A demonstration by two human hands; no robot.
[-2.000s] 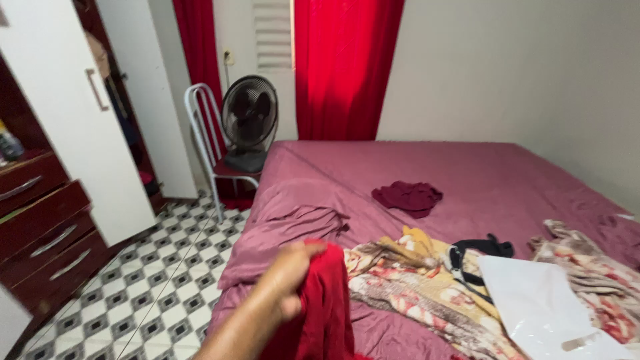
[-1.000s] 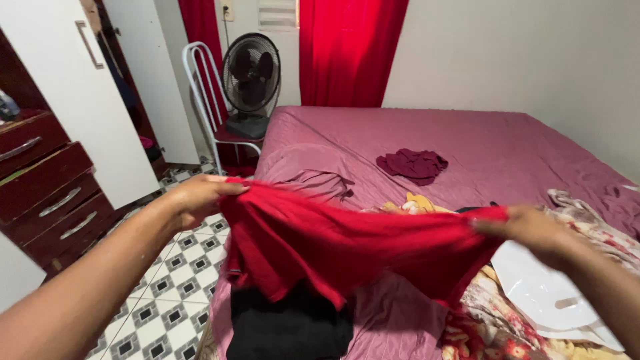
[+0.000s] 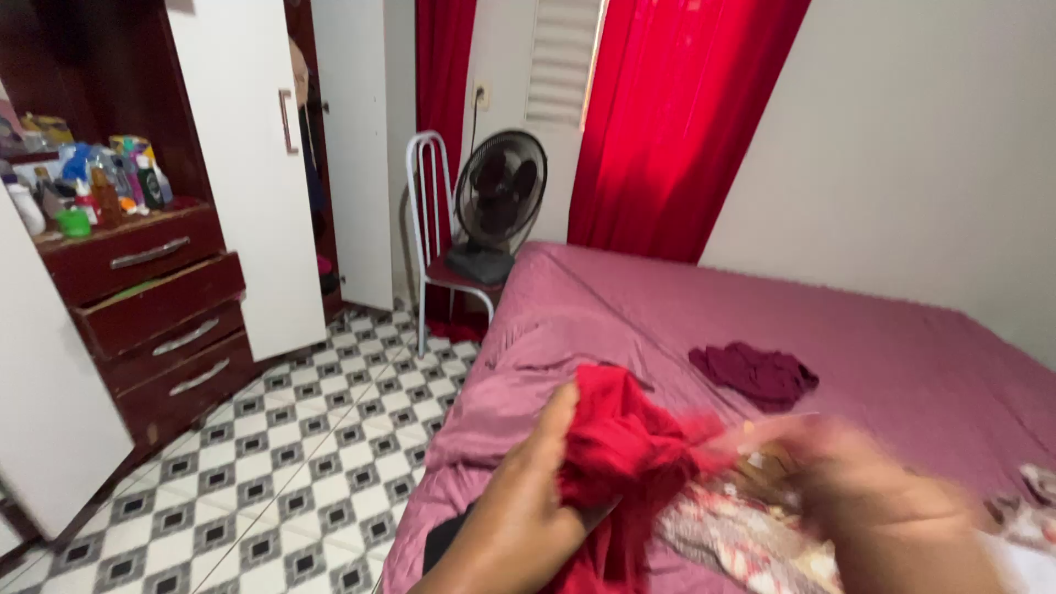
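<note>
A red cloth garment (image 3: 615, 445) is bunched up in front of me over the near part of the bed. My left hand (image 3: 536, 487) grips its left side, thumb up and fingers around the fabric. My right hand (image 3: 858, 487), blurred by motion, is at the garment's right end; its fingers appear to pinch the stretched edge, though blur hides the detail. Beneath and behind lies a patterned blanket (image 3: 734, 536). A dark red crumpled cloth (image 3: 755, 375) rests on the pink bedsheet (image 3: 874, 346). Part of a black cloth (image 3: 445, 540) shows left of my left wrist.
A black fan (image 3: 501, 186) stands on a metal chair (image 3: 425, 206) beside the bed. At left, a wardrobe has an open white door (image 3: 247, 165) and a drawer (image 3: 165, 305) pulled partly out; bottles (image 3: 103, 194) crowd its shelf. Red curtains (image 3: 668, 124) hang behind the bed.
The red garment, held by one hand at first and then spread wide between both, is now bunched with my hands closer together. The view has turned toward the left.
</note>
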